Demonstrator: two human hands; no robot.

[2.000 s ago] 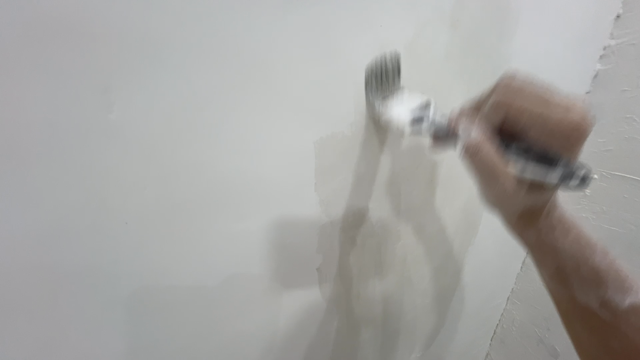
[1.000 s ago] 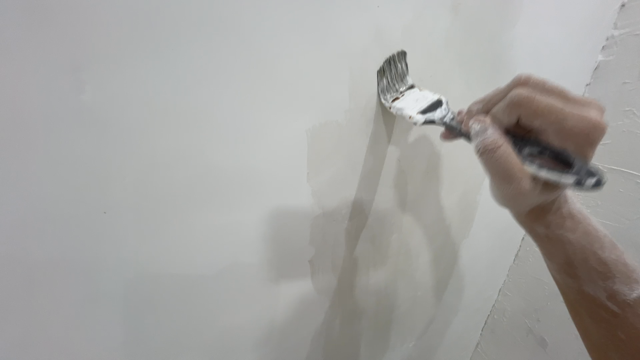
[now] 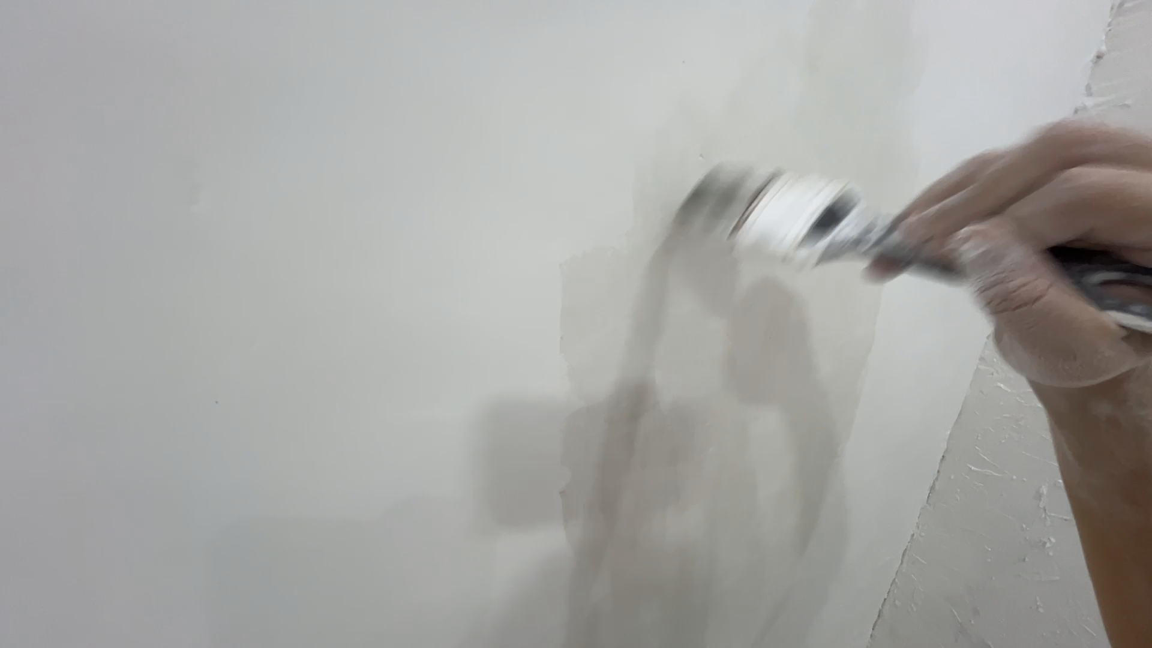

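At the right of the head view, my right hand [image 3: 1035, 243] grips the dark handle of a flat paintbrush [image 3: 796, 216]. White material coats the brush's ferrule, and its bent bristles press on a pale wall [image 3: 342, 270]. Both brush and fingers are slightly blurred. Whitish residue covers my thumb and wrist. Around and below the bristles lies a darker, damp-looking patch [image 3: 594, 315] with uneven edges. My left hand is out of view.
Shadows of the arm and brush fall across the lower middle of the wall. Along the right side runs a ragged edge, beyond which a rougher grey surface [image 3: 990, 531] shows streaks and specks of white material.
The brush, held throughout, has moved down the wall relative to the patch, and its bristles now point more to the left. The darker patch reaches somewhat higher at its left side.
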